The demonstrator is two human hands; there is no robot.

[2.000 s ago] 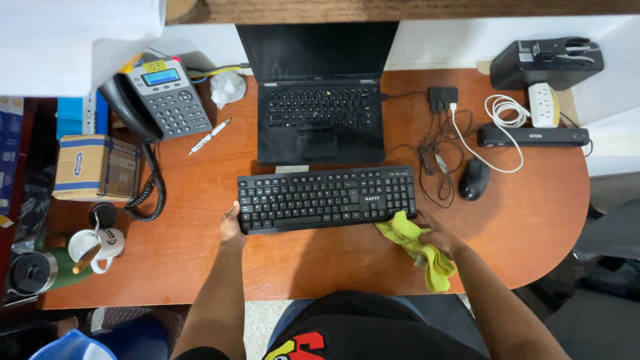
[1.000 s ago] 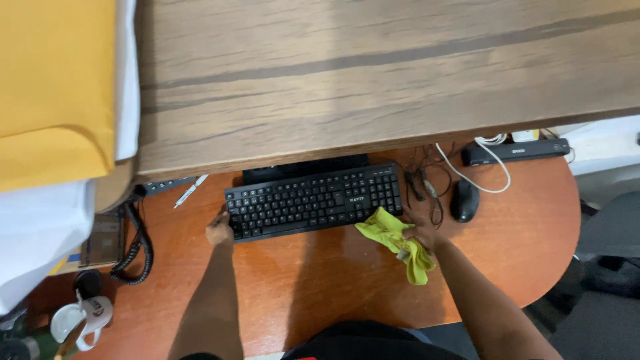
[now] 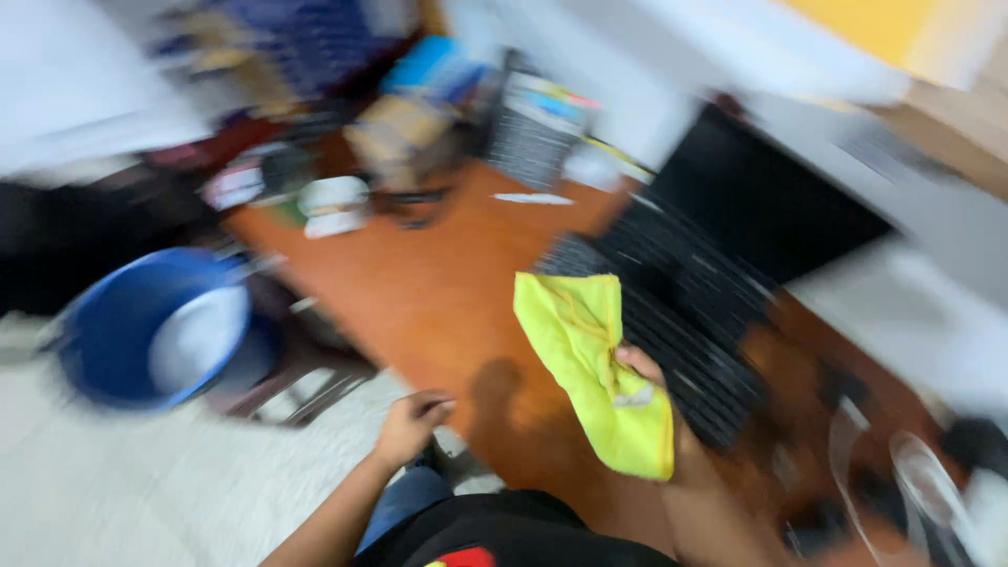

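Note:
My right hand (image 3: 642, 366) holds a yellow-green cloth (image 3: 583, 354) that hangs spread out over the desk, mostly hiding the fingers. Behind the cloth a black keyboard (image 3: 693, 378) lies close in front of an open black laptop (image 3: 776, 193). My left hand (image 3: 413, 425) is off the keyboard, at the near edge of the wooden desk (image 3: 354, 264), fingers curled. It seems to hold nothing, though blur hides the detail.
A blue bucket (image 3: 157, 331) with something whitish inside stands at the left. On the desk are a white mug (image 3: 335, 205), a cardboard box (image 3: 402, 138), a desk phone (image 3: 535, 130), a pen (image 3: 534, 199) and, at the right, white cables (image 3: 929, 480).
My left hand has let go of the keyboard's left end and moved to the desk edge. My right hand has lifted the cloth away from the keyboard's corner. The view has swung left.

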